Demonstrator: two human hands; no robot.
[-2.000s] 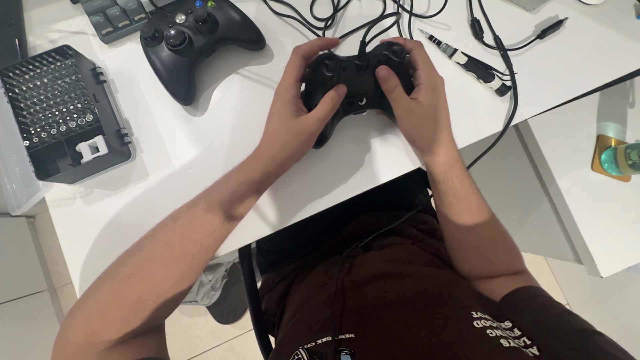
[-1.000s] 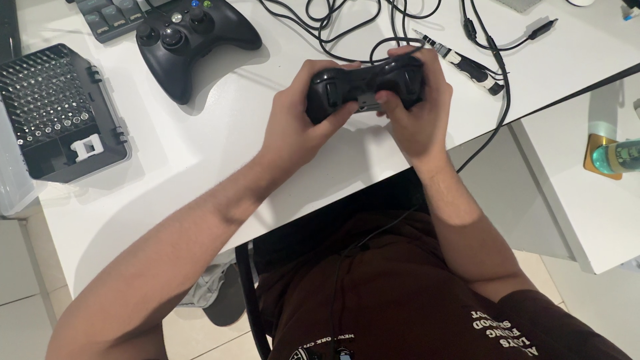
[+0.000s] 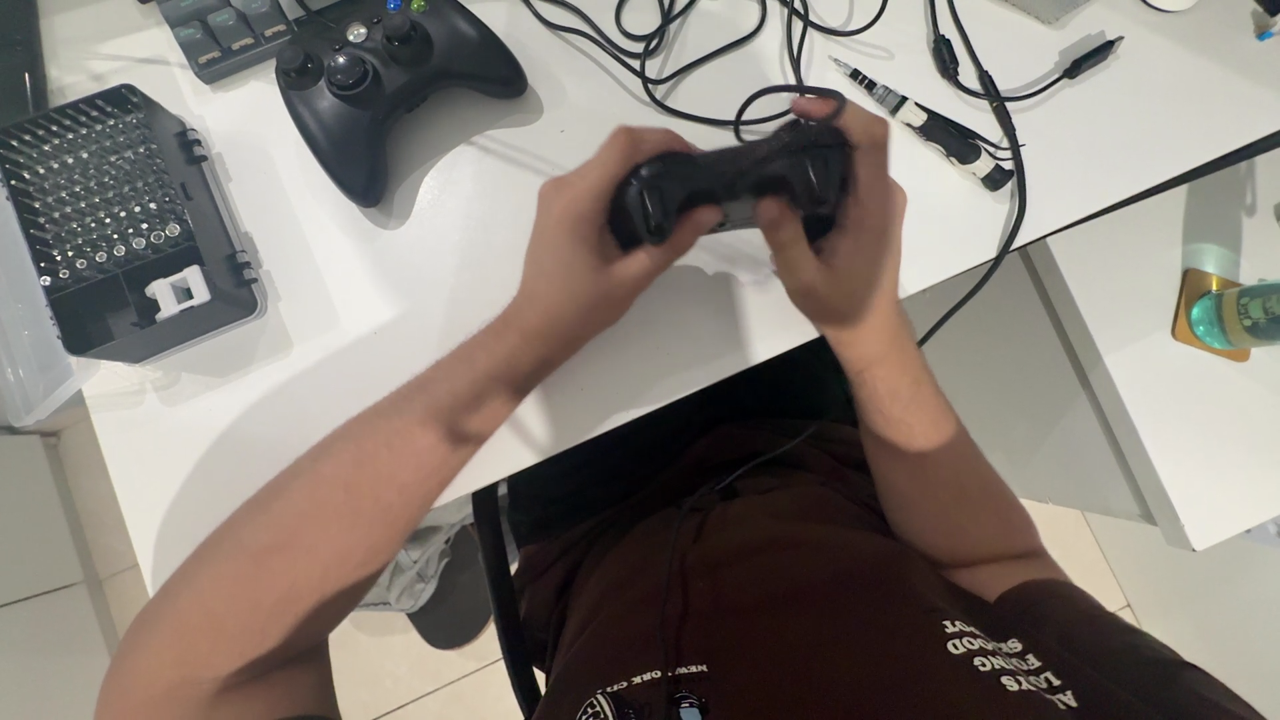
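A black wired game controller [image 3: 735, 180] is held above the white desk between my two hands, slightly blurred. My left hand [image 3: 610, 220] grips its left end, thumb across the near side. Around its right end my right hand [image 3: 845, 210] is closed, thumb near the middle and index finger at the far edge. A cable loop [image 3: 790, 105] shows by the far edge. A second black game controller [image 3: 400, 80] lies on the desk at the upper left. To the right of my right hand lies a precision screwdriver [image 3: 925, 120] with a black and white handle.
An open case of screwdriver bits [image 3: 120, 220] sits at the desk's left, near part of a keyboard [image 3: 225, 30]. Black cables [image 3: 660, 60] tangle at the back. On a lower white surface at right, a bottle [image 3: 1240, 318] stands on an orange coaster [image 3: 1195, 300].
Two seconds ago the held controller showed its face with the thumbs on it; since then it has been tilted, so its edge with the shoulder buttons shows. Both hands have kept hold.
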